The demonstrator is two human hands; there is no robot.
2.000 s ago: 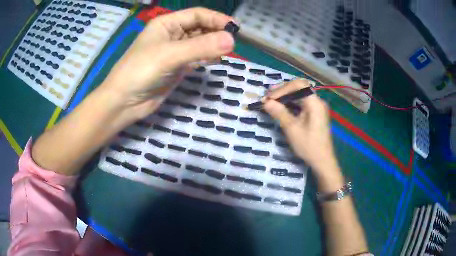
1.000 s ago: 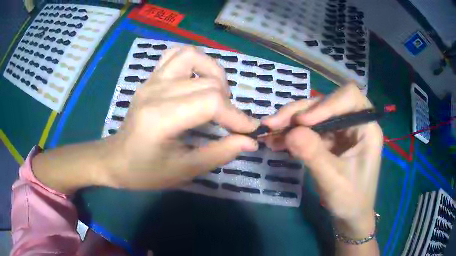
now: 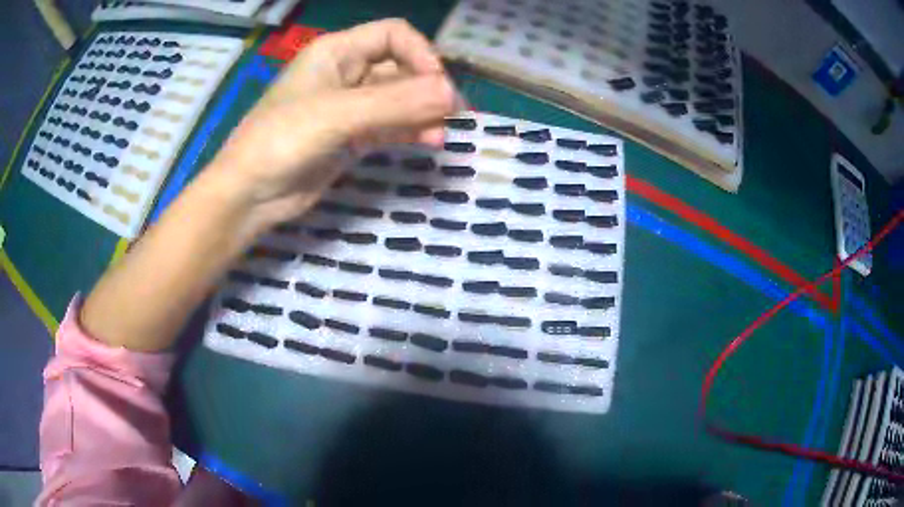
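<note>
A white foam tray (image 3: 411, 297) with rows of small black parts (image 3: 496, 320) lies flat on the green mat in front of me. Two neighbouring slots near its top middle show beige. My left hand (image 3: 332, 124) is raised over the tray's upper left and hides parts of some rows. Its thumb and fingertips are together; whether a part is between them cannot be told. My right hand is out of the picture, with only a small blurred glint at the bottom edge. The pen-shaped tool is not visible. Its red cord (image 3: 719, 361) loops at the right.
A partly filled tray (image 3: 183, 119) lies at left, another tray edge (image 3: 188, 10) behind it. A far tray stack (image 3: 585, 99) holds black parts at its right. A calculator (image 3: 851, 218), stacked trays (image 3: 860, 436), a red label (image 3: 289, 42) and coloured tape also show.
My hands have parted from the black part and tool. My left hand has moved up over the tray; my right hand has left the picture. The red cord now loops lower at right.
</note>
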